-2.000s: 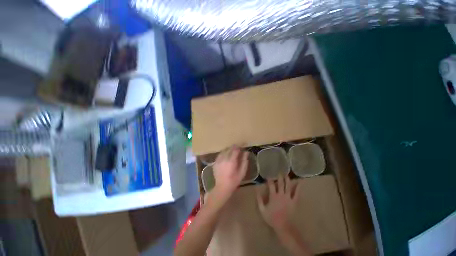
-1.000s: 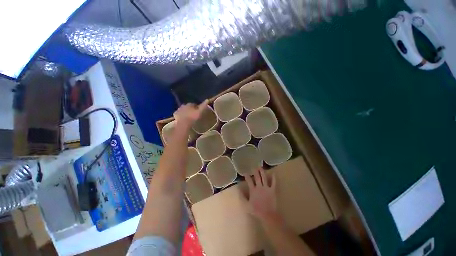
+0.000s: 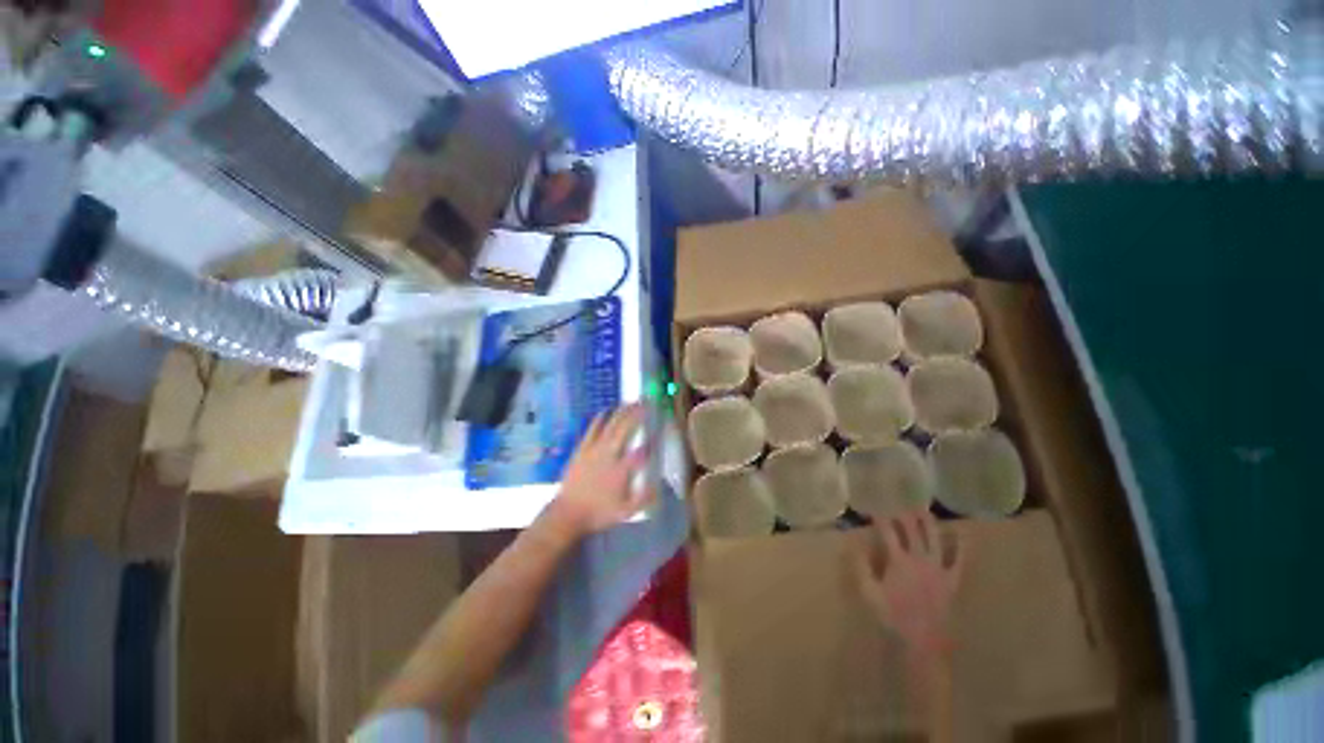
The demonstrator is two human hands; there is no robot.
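Observation:
A large open carton (image 3: 820, 264) stands right of the white table. It holds rows of beige rounded-square containers (image 3: 871, 402), open ends up. My right hand (image 3: 915, 581) lies with spread fingers on the near flap (image 3: 791, 624), its fingertips by the nearest row, holding nothing. My left hand (image 3: 607, 472) is at the table's right edge, by the blue mouse mat (image 3: 552, 436). Its fingers are a little apart and I see nothing in it; the image is blurred there.
The work plate (image 3: 407, 385) is on the white table (image 3: 436, 508), with a black mouse (image 3: 491, 395) on the mat. A red stool (image 3: 639, 675) is below. A silver duct (image 3: 929, 131) crosses above the carton. A green bench (image 3: 1162, 378) stands right, brown cartons (image 3: 233, 595) left.
My left hand has moved left from the carton's far edge to the table edge. The far flap now stands up behind the containers. My right hand stays on the near flap. The view has turned left.

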